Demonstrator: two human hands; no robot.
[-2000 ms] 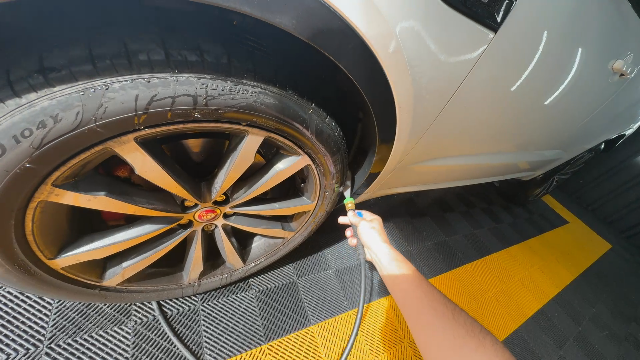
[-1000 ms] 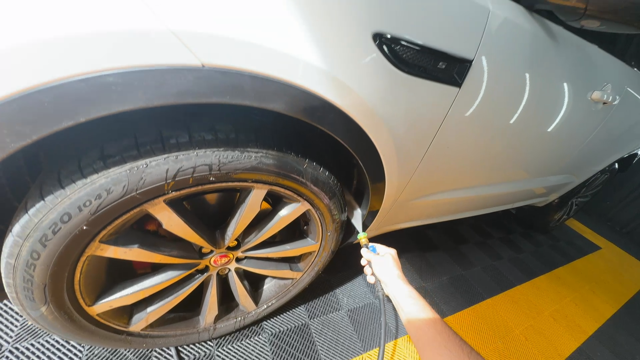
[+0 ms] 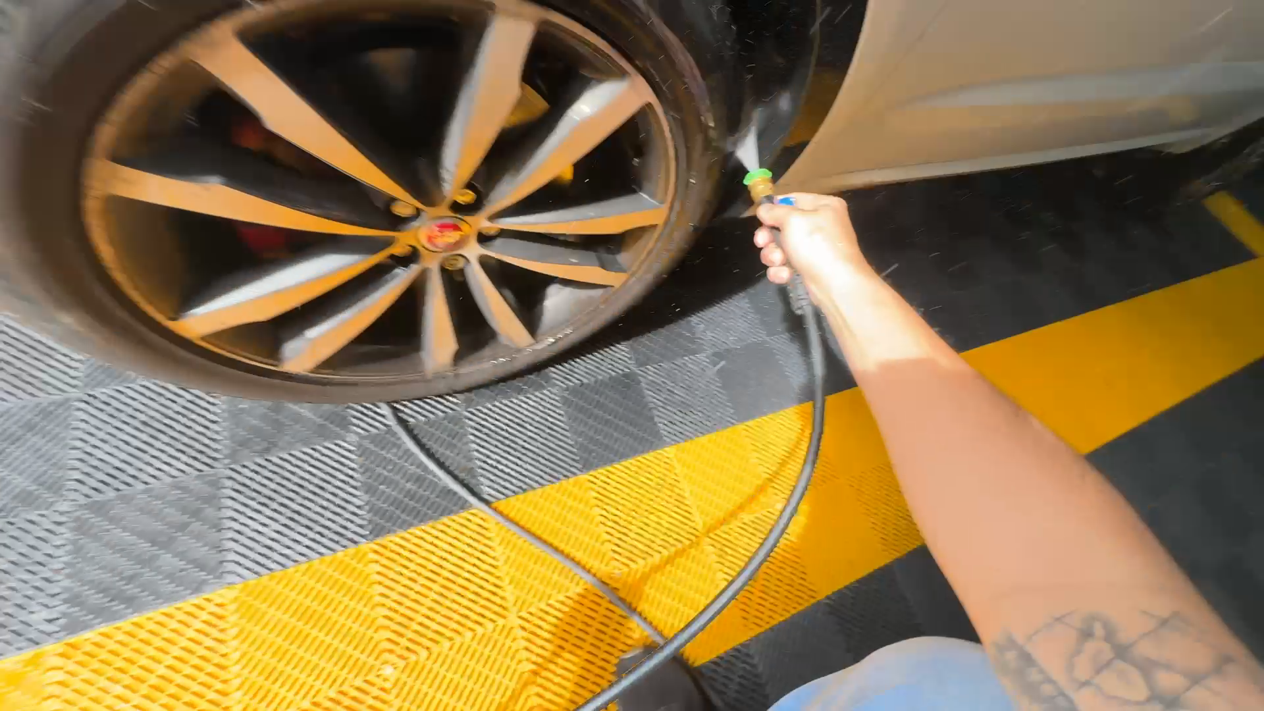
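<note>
My right hand [image 3: 812, 237] is closed around a short spray gun with a brass fitting and a green nozzle tip [image 3: 757, 178]. White spray [image 3: 750, 148] leaves the tip upward, at the rear edge of the tire [image 3: 703, 148] and wheel arch. A black hose [image 3: 812, 415] hangs from the grip and curves down over the floor. Left of the hand is the car's multi-spoke alloy wheel [image 3: 444, 234], with a red center cap. My left hand is out of view.
The light-colored car's lower door and sill [image 3: 948, 118] run off to the right. Ribbed grey floor tiles [image 3: 296, 484] and a yellow tile band [image 3: 553, 553] lie below. The hose [image 3: 553, 553] also crosses this band from under the wheel. A light blue clothed knee [image 3: 908, 676] shows at the bottom.
The view has shifted down and closer to the wheel; the fender vent seen a second ago is out of frame. My right hand still holds the spray gun by the tire's rear edge.
</note>
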